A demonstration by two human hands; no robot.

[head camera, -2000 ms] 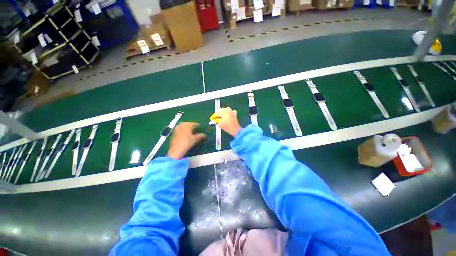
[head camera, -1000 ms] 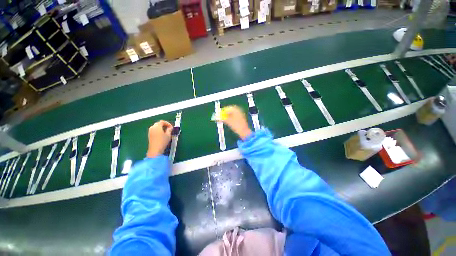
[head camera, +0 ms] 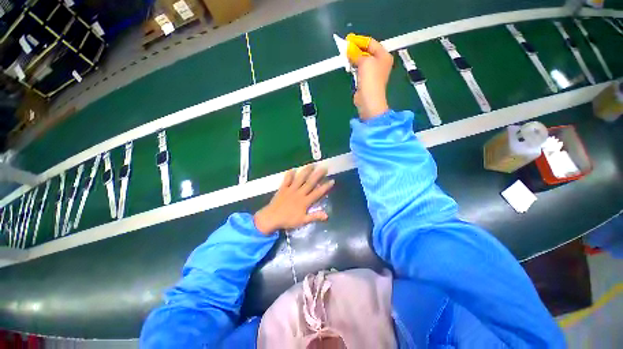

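Observation:
Smartwatches with pale straps lie across the green conveyor belt (head camera: 205,153). My right hand (head camera: 372,75) is over the belt's far side, with yellow at its fingertips and a white pointed wipe (head camera: 342,46) held there. A watch (head camera: 353,80) lies beside and partly behind this hand. My left hand (head camera: 294,201) is bare and empty, fingers spread, over the near rail and bench edge. Just beyond it a smartwatch (head camera: 309,110) lies nearly straight across the belt. Another smartwatch (head camera: 244,135) lies to its left.
At right on the bench are a red tray (head camera: 586,163) with white wipes (head camera: 561,158), a tan box (head camera: 502,150) with a white roll (head camera: 531,132) on it, and a white square (head camera: 519,196). Pale rails (head camera: 171,210) border the belt. Cartons and a dark rack stand behind.
My right hand has moved away and to the right, towards the far rail, with the white wipe. My left hand has left the watch at its fingertips, come nearer and opened. The view has shifted.

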